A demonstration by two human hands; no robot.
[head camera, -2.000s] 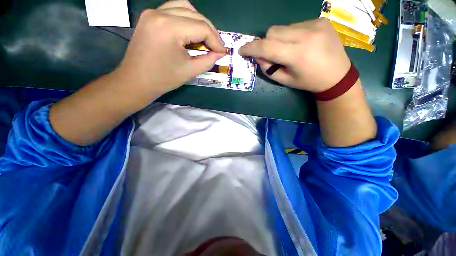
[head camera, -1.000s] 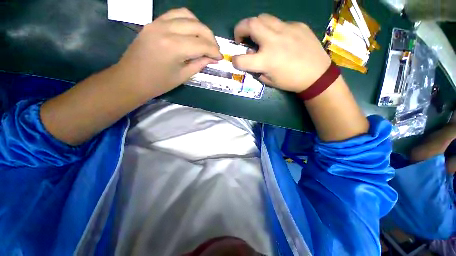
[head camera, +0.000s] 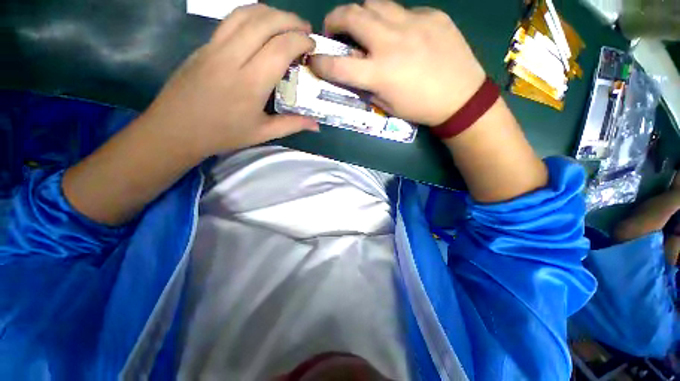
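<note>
An open silver-white phone housing [head camera: 339,104] lies tilted on the dark green mat, with small orange and green parts at its right end. My left hand [head camera: 235,82] grips its left end, thumb along the near edge and fingers over the far side. My right hand [head camera: 410,63] is over the housing's upper middle, its thumb and fingertips bent down onto it near my left fingertips. My hands hide much of the far side. Whether my right fingers hold a small part or a tool cannot be seen.
A fanned stack of orange and white flex cables [head camera: 543,56] lies to the right. Beyond it are a spare phone housing [head camera: 601,104] and a crinkled clear bag [head camera: 630,141]. A white sheet [head camera: 216,7] is at the top left. Another person's blue sleeve [head camera: 634,294] is at the far right.
My left hand has shifted from pinching over the housing's middle to gripping its left end. My right hand has moved left over the housing. The housing appears more tilted and further right.
</note>
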